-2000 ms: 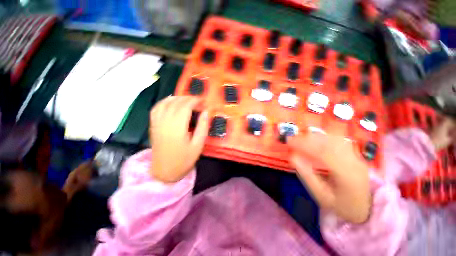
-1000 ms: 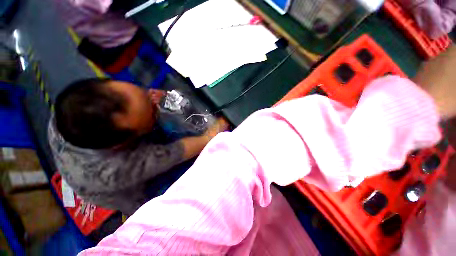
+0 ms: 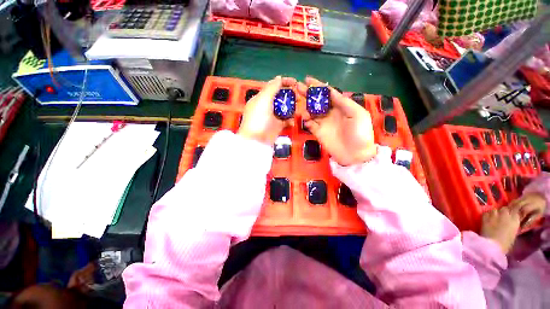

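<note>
My left hand holds a smartwatch with its screen lit in a blue-violet dial. My right hand holds a second smartwatch with a like lit dial. The two watches are side by side, upright and facing me, above the back half of the orange-red pocketed tray. Rows of dark watch units sit in the tray's pockets, such as this watch unit. My hands and sleeves hide some pockets.
Left of the tray lie paper sheets with a pen. Behind them stand a blue-fronted instrument and a pale metal box with a calculator on top. At right, another person's hands are by another tray.
The view has swung back to face the tray squarely. Both hands now hold lit watches together over it; a second ago my sleeve reached across the tray.
</note>
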